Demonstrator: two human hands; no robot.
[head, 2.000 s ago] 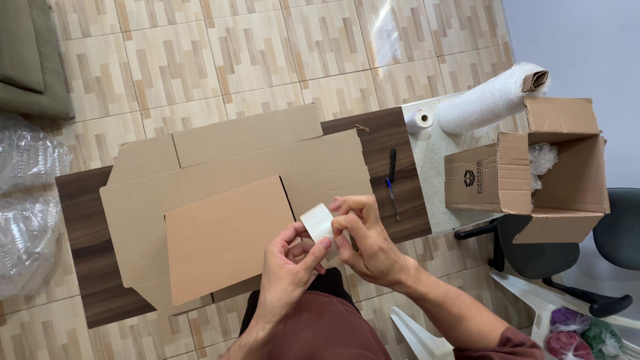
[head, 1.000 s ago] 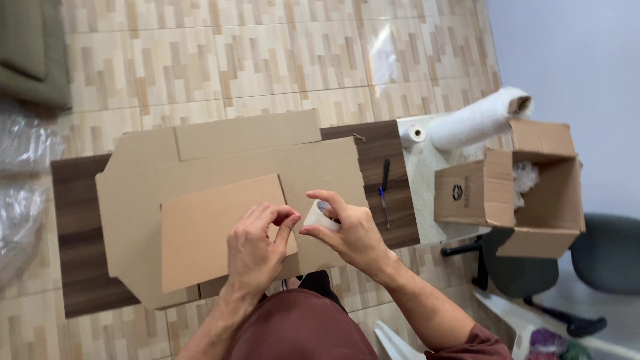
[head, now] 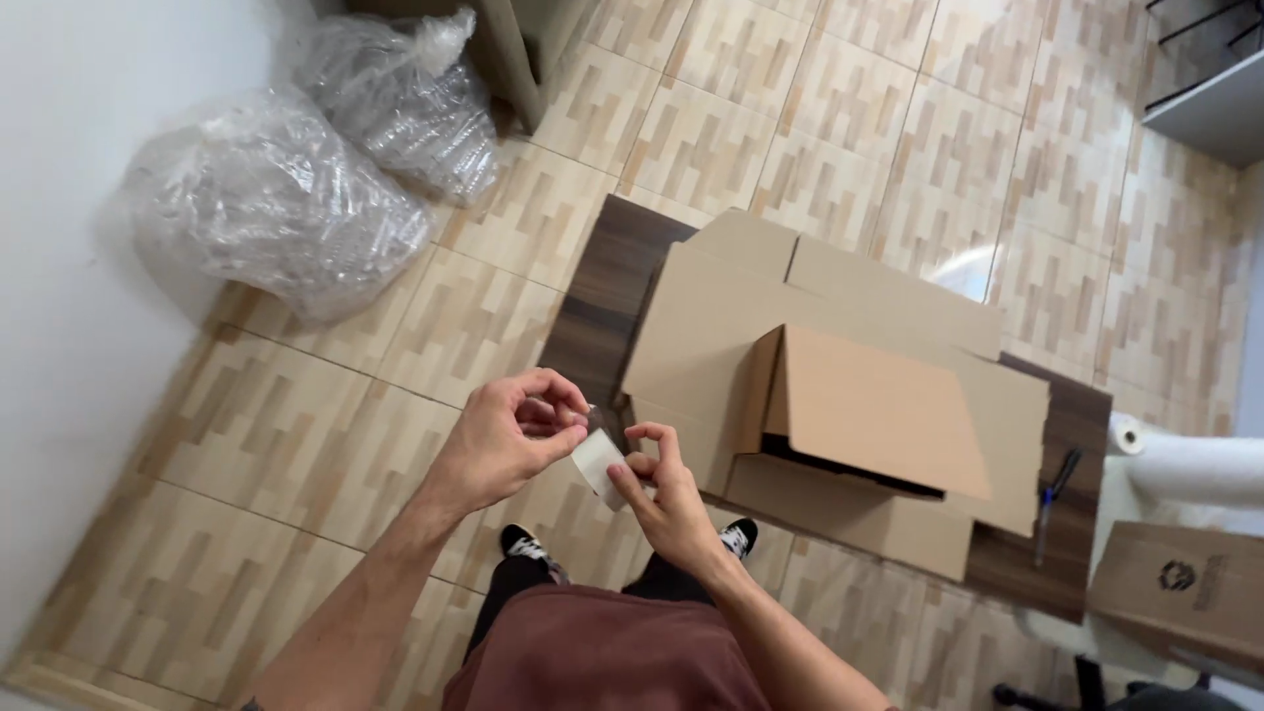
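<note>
My right hand (head: 671, 494) grips a roll of clear tape (head: 599, 468) between thumb and fingers. My left hand (head: 518, 434) pinches a short clear strip at the upper left of the roll. Both hands are in front of my body, left of a small cardboard box (head: 874, 410), whose lid lies tilted with a dark gap along its near edge. Under that box a large flattened cardboard sheet (head: 691, 326) spreads over a dark wooden table (head: 602, 286).
Bags of clear plastic (head: 286, 207) lie on the floor at the upper left. A pen (head: 1043, 523) and a dark-handled tool (head: 1066, 472) are on the table's right end. Beyond are a white roll (head: 1200, 469) and a larger cardboard box (head: 1175, 583).
The view has swung left, and my hands are now left of the small box. My left hand, apart from the roll one second ago, is now beside it with a clear strip.
</note>
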